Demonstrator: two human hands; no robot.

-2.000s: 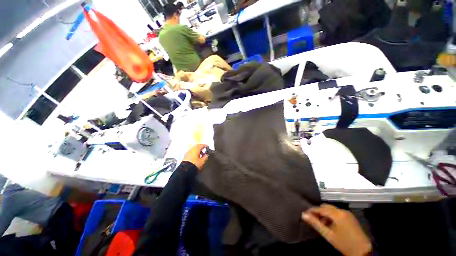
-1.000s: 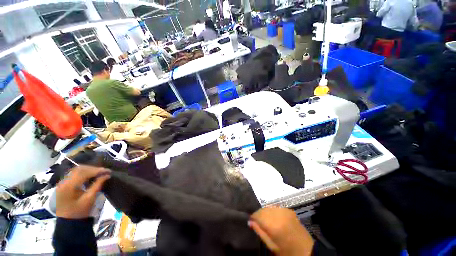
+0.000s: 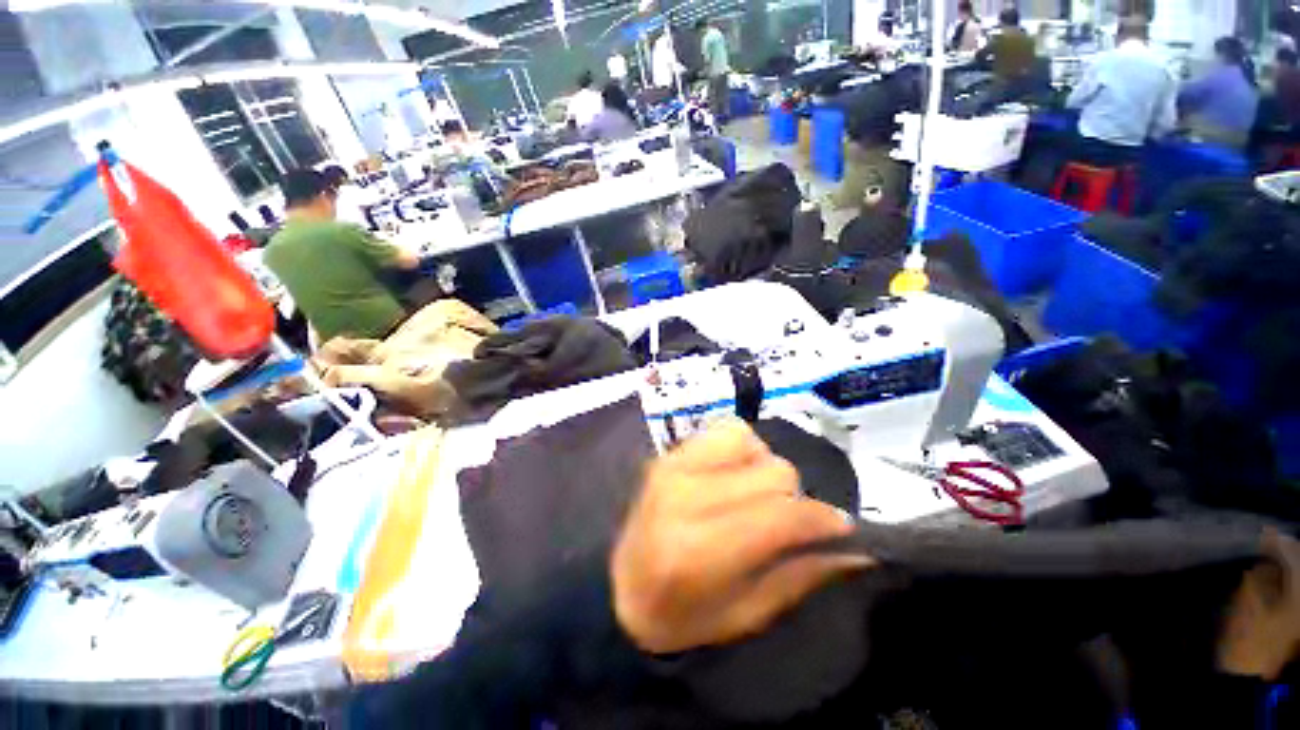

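Observation:
My left hand [image 3: 734, 542] is large in the lower middle, closed on the edge of a dark garment panel [image 3: 1027, 549]. My right hand [image 3: 1266, 606] is at the right rim, partly cut off, at the other end of that stretched edge. More of the dark cloth [image 3: 549, 499] lies on the white table left of the needle area and hangs over the front edge. My left hand hides part of the needle area of the white sewing machine [image 3: 884, 374]. A dark curved cut piece [image 3: 816, 459] lies right of the needle, partly hidden.
Red-handled scissors [image 3: 984, 492] lie at the table's right end. Yellow-green snips [image 3: 250, 656] lie left by a grey motor housing [image 3: 228, 528]. Yellow tape [image 3: 388, 571] crosses the table. A red bag [image 3: 186, 264] hangs upper left. Blue crates [image 3: 1005, 221] and several people are behind.
Both hands have moved right with the cloth edge, which is now stretched across the lower right. The snips, tape and grey housing show more fully at left.

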